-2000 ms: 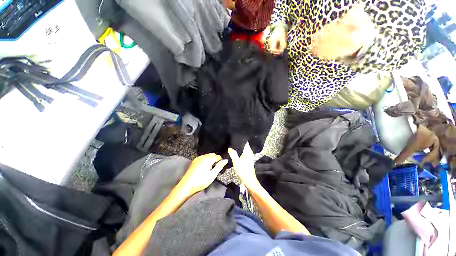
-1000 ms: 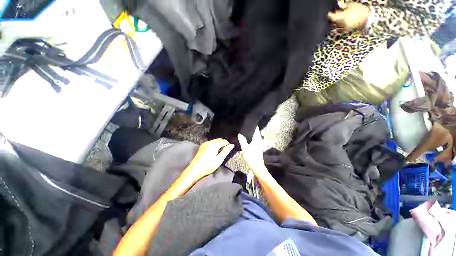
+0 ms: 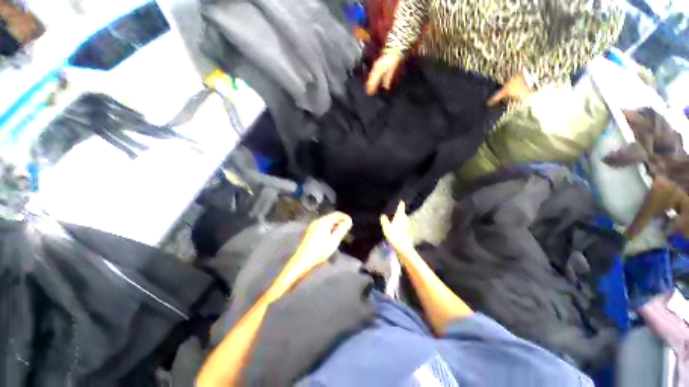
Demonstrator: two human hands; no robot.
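The black garment (image 3: 378,147) is spread between me and a co-worker in a leopard-print top, whose two hands rest on its far part. My left hand (image 3: 330,230) has its fingers curled together at the garment's near edge; blur hides whether cloth is pinched in them. My right hand (image 3: 396,227) is at the near edge too, a little to the right, with thumb and fingers apart. A grey garment piece (image 3: 313,325) lies on my lap under my left forearm.
A white machine table (image 3: 113,181) at left bears dark zips or tape strips (image 3: 113,121). A grey garment pile (image 3: 279,45) hangs over its far end. A dark garment with a pale line (image 3: 113,302) drapes at lower left. A black bundle (image 3: 514,257) and brown cloth (image 3: 650,151) are at right.
The co-worker has lowered the raised black garment and spread it wider, with both hands now showing on it. My right hand has moved slightly right, away from my left. The view has shifted and blurred.
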